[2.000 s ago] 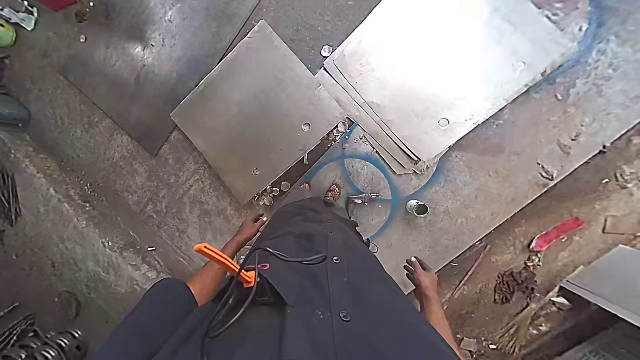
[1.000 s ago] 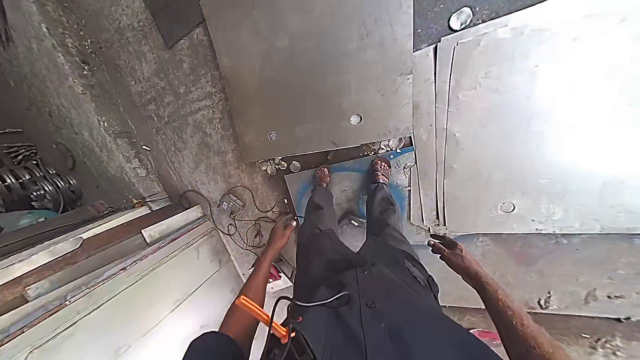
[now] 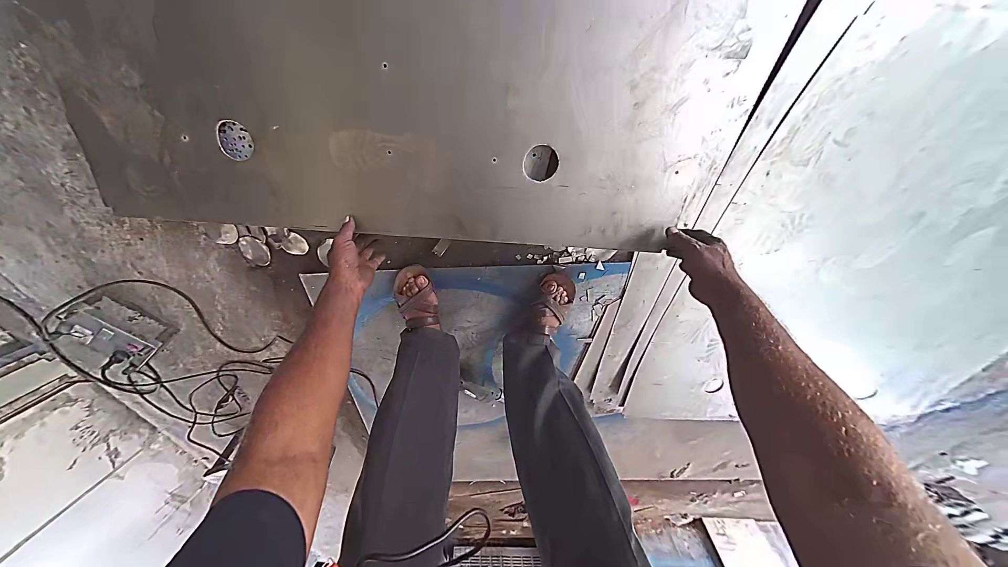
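A large grey metal sheet (image 3: 441, 102) with two round cut-outs and several small holes fills the upper middle of the head view. On its near edge, left of centre, is my left hand (image 3: 352, 256), thumb at the rim and the other fingers spread below it. The right near corner is gripped by my right hand (image 3: 705, 256), its fingers curled at the edge. Beneath that edge lie round metal offcuts (image 3: 254, 250) and small scraps. What the sheet's underside rests on is hidden.
Stacked pale metal sheets (image 3: 874, 213) lie on the right. A blue-marked plate (image 3: 480, 303) is under my sandalled feet. Black cables (image 3: 189, 394) coil around a socket box (image 3: 110, 339) at left. Narrow metal strips (image 3: 630, 339) lie right of my feet.
Both hands have moved forward from beside my legs to the near edge of the holed sheet, and the right hand has taken hold of its corner. The view sits closer to the sheet.
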